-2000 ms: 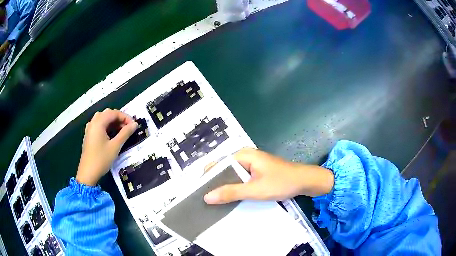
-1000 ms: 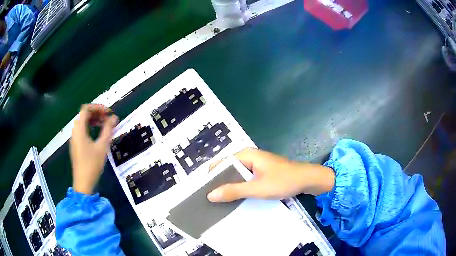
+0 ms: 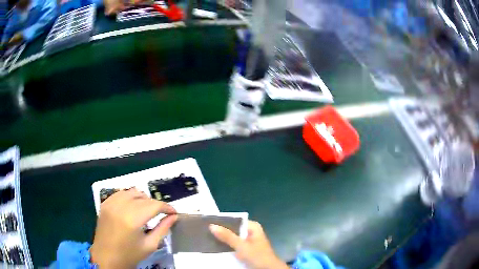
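Note:
My right hand (image 3: 252, 242) holds a white liner sheet with a grey rectangle (image 3: 197, 234), its thumb on the grey part. My left hand (image 3: 134, 226) is at the sheet's upper left corner, thumb and fingertips pinched together there. Whether a tiny piece is between the fingertips is too small to tell. Under the hands lies a white tray (image 3: 206, 192). A black circuit board (image 3: 173, 187) shows in its top right pocket. Another board beside it is mostly hidden behind my left hand. The lower tray is covered by the hands and sheet.
A red box (image 3: 332, 134) with white pieces stands beyond the tray. A white-wrapped holder (image 3: 245, 105) stands at the white edge strip (image 3: 131, 146). Other trays with boards lie at the left edge (image 3: 10, 210), beyond the holder, and at right. Blue-clad people show at the top, blurred.
The view has tilted up and shows more of the far bench. My left hand has moved from left of the tray to the sheet's corner. The sheet is still in my right hand, now turned straighter.

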